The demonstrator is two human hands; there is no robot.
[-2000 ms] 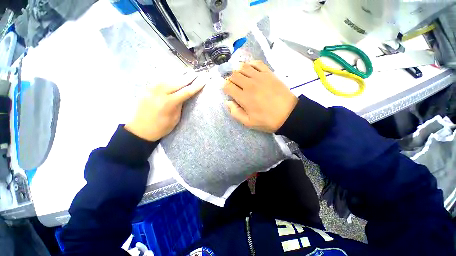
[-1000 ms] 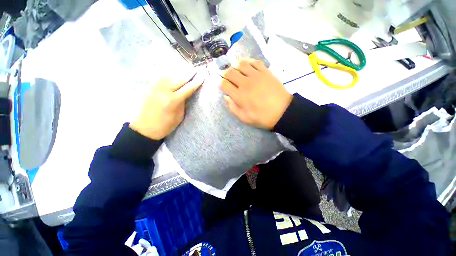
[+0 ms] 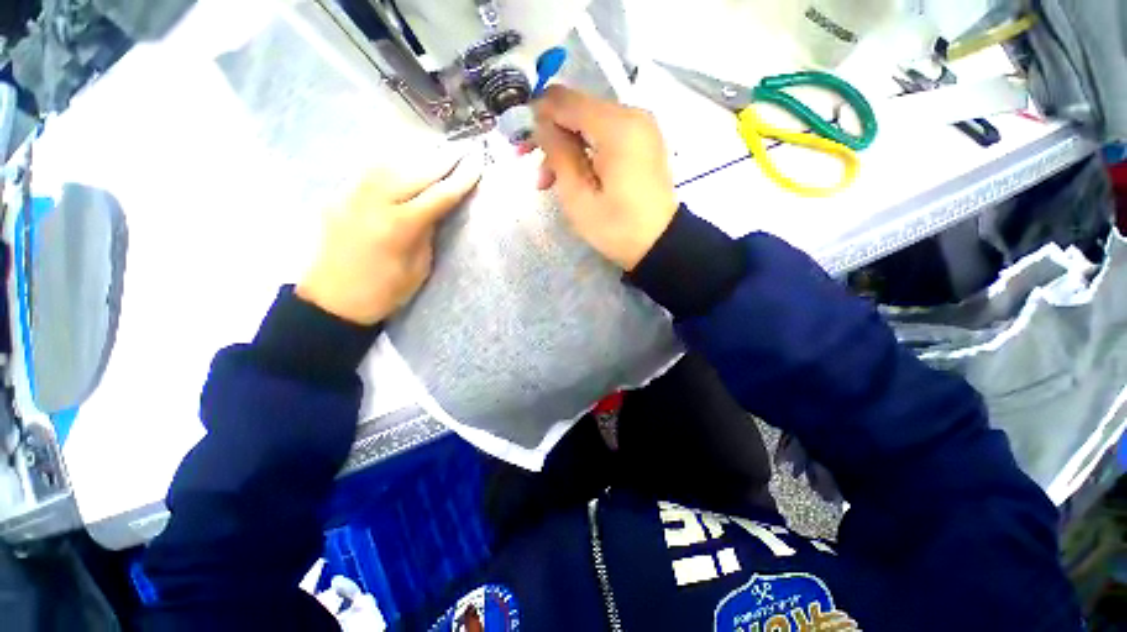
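Note:
The grey garment panel (image 3: 519, 315) with a white border lies under the needle area and hangs over the table's front edge. My left hand (image 3: 383, 241) rests on its left side, thumb and fingers pointing at the presser foot (image 3: 467, 124). My right hand (image 3: 608, 167) is raised beside the needle area, right of the foot, with thumb and index finger bent together near a small pale piece. Whether the fingers grip anything there is unclear. A small blue piece (image 3: 550, 67) stands just above the right fingers.
Fabric scissors (image 3: 801, 133) with green and yellow loops lie at right. A curved grey cut piece (image 3: 77, 296) lies at left. A blue plastic crate (image 3: 408, 537) is below the table. Grey panels with white edges (image 3: 1038, 370) hang low at right.
My right hand has lifted from lying flat on the panel, its fingers now bent at the needle area. My left hand stays on the panel. The whole view has shifted slightly.

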